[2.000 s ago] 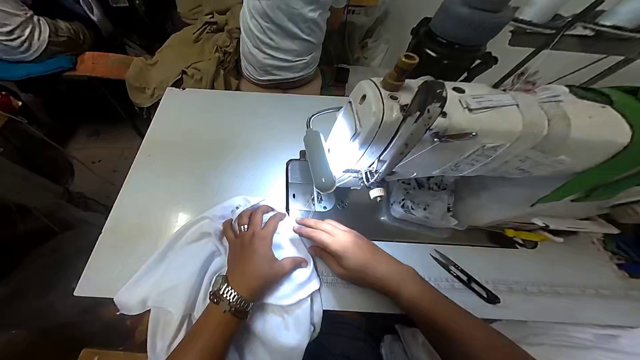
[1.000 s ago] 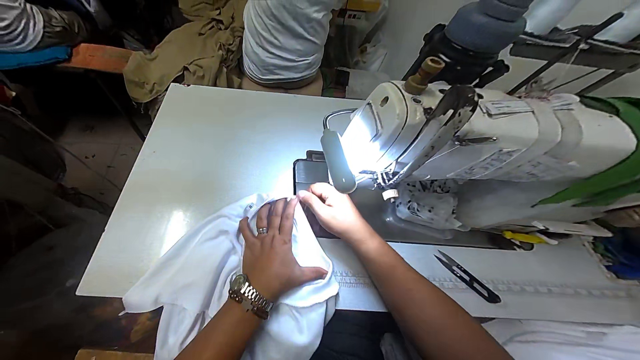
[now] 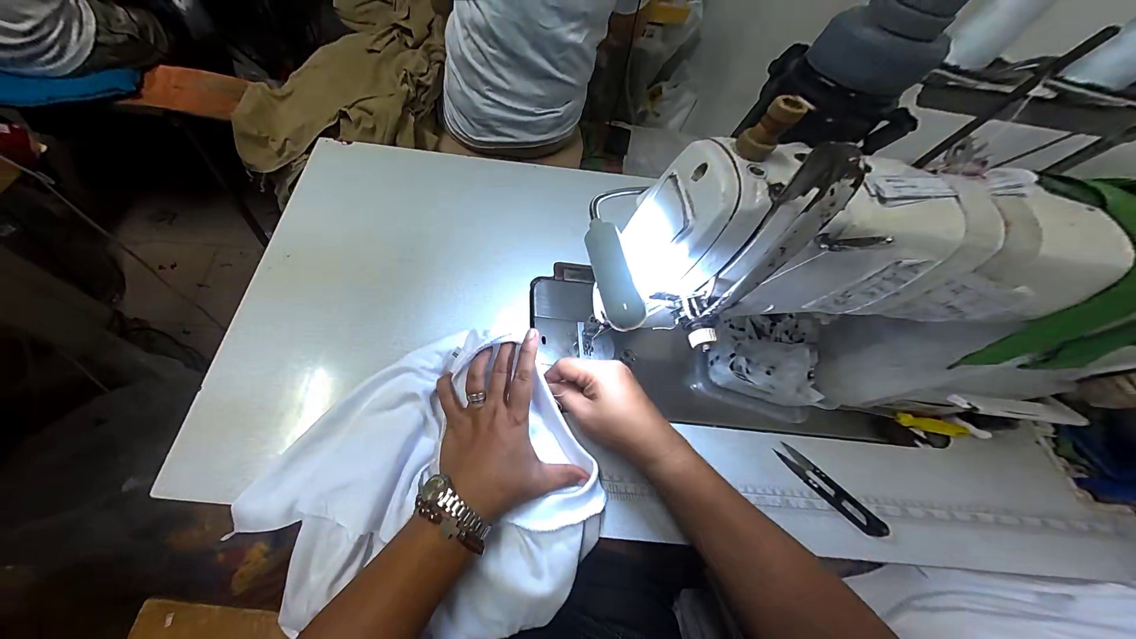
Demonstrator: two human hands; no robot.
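White fabric (image 3: 382,444) drapes over the front left part of the table and hangs past its edge. My left hand (image 3: 493,435), with a ring and a wristwatch, lies flat on it, fingers spread. My right hand (image 3: 608,404) has its thumb and fingers pinched together at the fabric's right edge, just in front of the needle area; its fingertips are partly hidden, and what they pinch is too small to tell. The industrial sewing machine (image 3: 799,231) stands behind and right of that hand, its lamp (image 3: 615,275) lit above the presser foot (image 3: 593,333).
Black thread snips (image 3: 832,490) lie on the white table (image 3: 399,222), right of my right forearm, near a ruler strip (image 3: 932,512). Patterned cloth (image 3: 768,359) rests under the machine arm. A yellow tool (image 3: 932,424) lies farther right. Beyond the table sits a person (image 3: 524,75) beside brown cloth (image 3: 355,80).
Two seconds ago my right hand lay with fingers extended on the fabric's edge; one second ago it was pinched near the needle plate. Now it is a little closer to me, still pinched.
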